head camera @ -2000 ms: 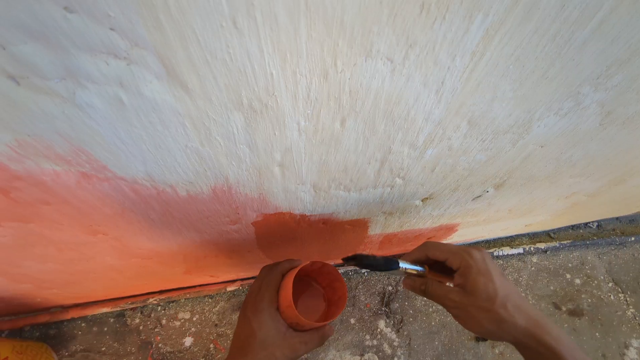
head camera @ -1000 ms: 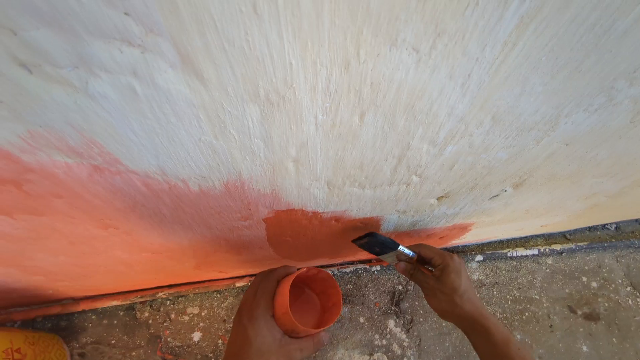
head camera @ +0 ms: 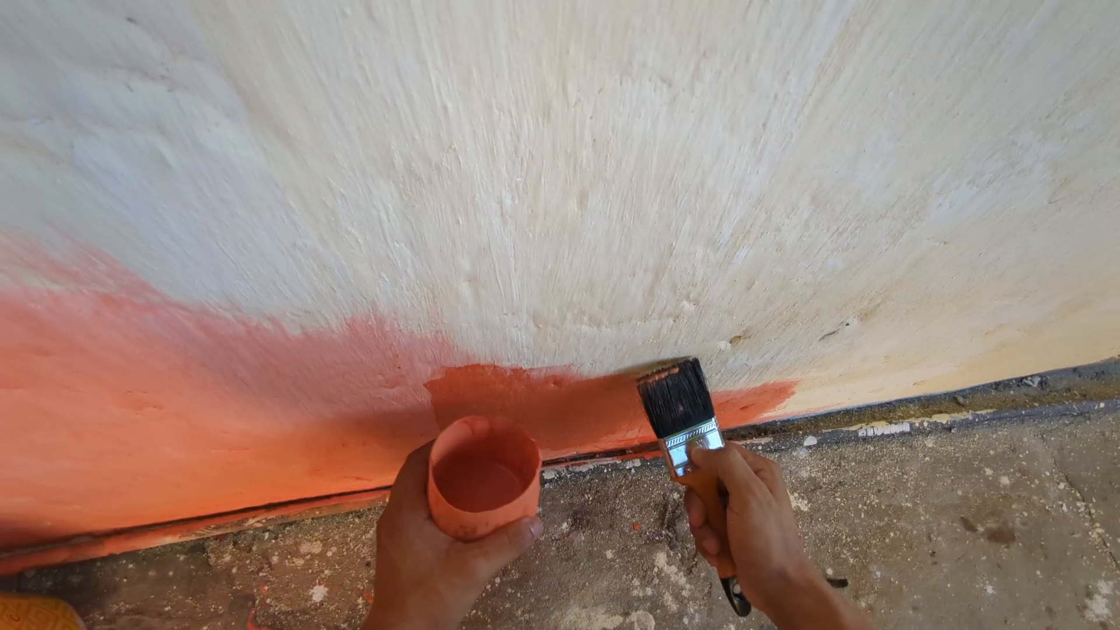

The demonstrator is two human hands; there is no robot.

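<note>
My left hand is wrapped around an orange cup with orange paint inside, its mouth facing up toward the camera. In my right hand is a flat paintbrush with black bristles, a shiny metal ferrule and an orange-brown handle. The bristles point up and lie over the right part of a darker orange paint patch low on the whitish wall. Whether they touch the wall, I cannot tell. Lighter orange paint covers the wall's lower left.
Below the wall runs a rough concrete floor spotted with paint. A narrow ledge follows the wall's foot, orange at the left. Part of a yellow object shows in the bottom left corner.
The darker orange patch has spread to the right. My right hand and the brush have moved right, and the brush now shows its broad face. My left hand still holds the cup.
</note>
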